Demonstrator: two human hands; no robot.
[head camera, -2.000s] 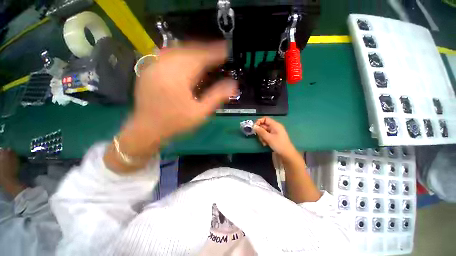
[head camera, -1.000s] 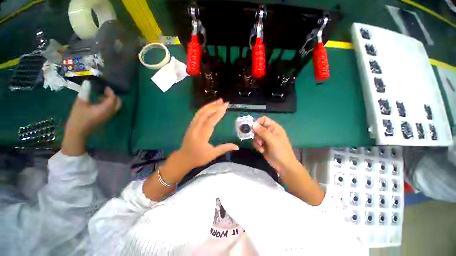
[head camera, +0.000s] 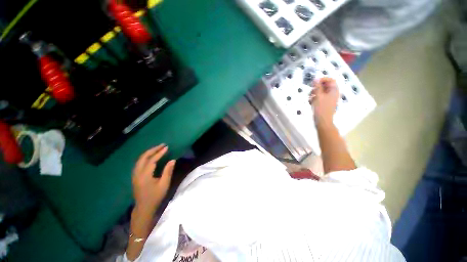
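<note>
My right hand is over the white lower tray, fingertips down among its small pale units with dark centres. A darker unit lies just beyond the fingertips. The fingertips are blurred, so I cannot tell whether they hold anything. My left hand is empty, fingers apart, at the bench's front edge near the black press fixture. The fixture has red-handled clamps, among them one in the middle and one at the right.
Part of the upper tray with dark units is at the top, above the lower tray. A tape ring and white paper lie left of the fixture. Grey fabric shows at the upper right.
The view has turned right. My right hand has moved from the bench, where it held a pale unit, to the lower tray. My left hand stays open. The neighbour's hand is out of view.
</note>
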